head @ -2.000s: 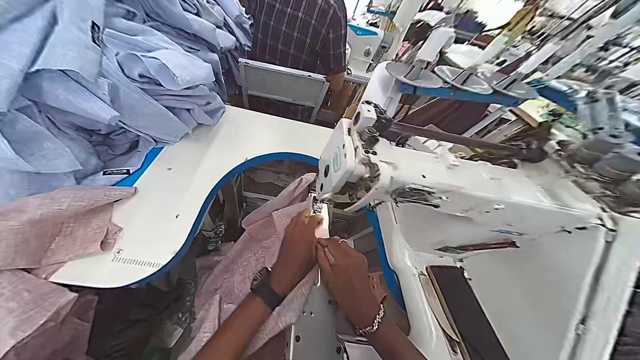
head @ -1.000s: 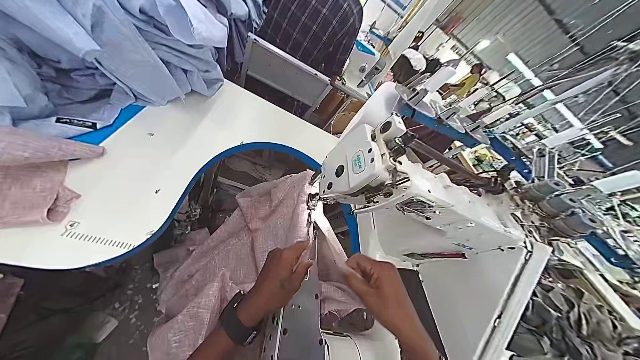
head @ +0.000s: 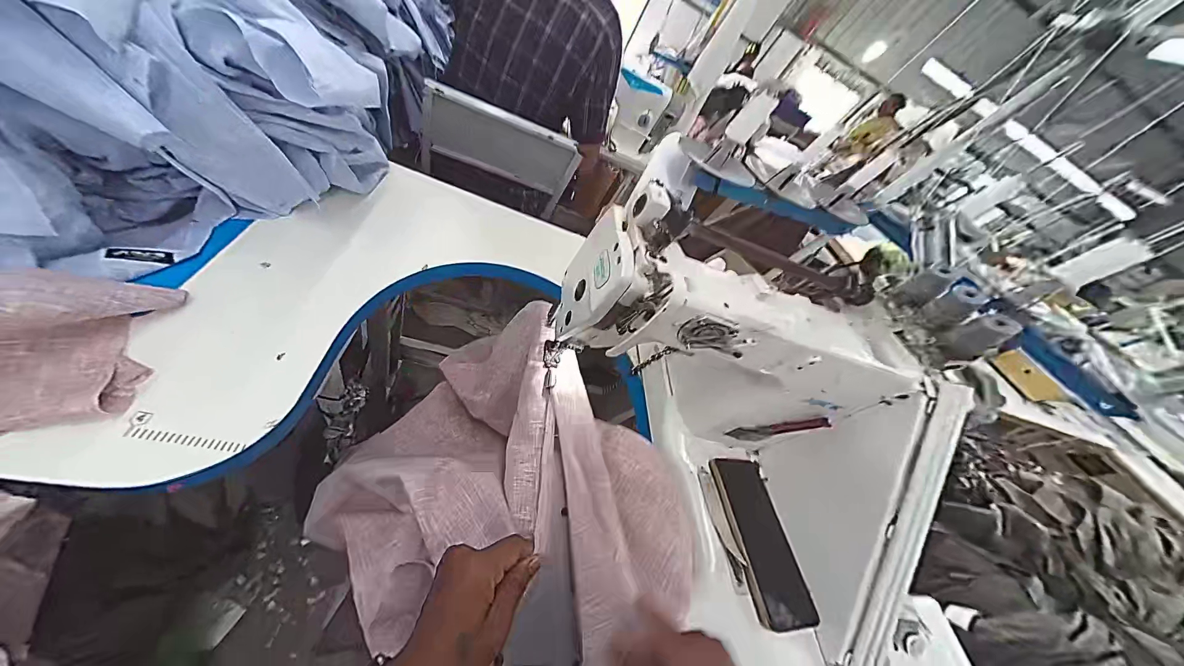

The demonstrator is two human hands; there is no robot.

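Note:
A white industrial sewing machine stands at the centre, its needle area over a narrow metal arm. Pink woven fabric runs from under the presser foot toward me and drapes on both sides of that arm. My left hand pinches the fabric's left edge between thumb and fingers. Low in the view, my right hand is blurred and partly cut off; it is at the right-hand strip of the fabric, and its grip cannot be made out.
A curved white table with blue edging bears heaped light-blue garments and more pink fabric. A dark phone-like object lies on the machine bed. Beyond the table, a person in a checked shirt sits on a chair.
Both hands, close to the needle two seconds ago, have moved back toward me. More pink fabric now shows between them and the machine, spread on both sides of the arm.

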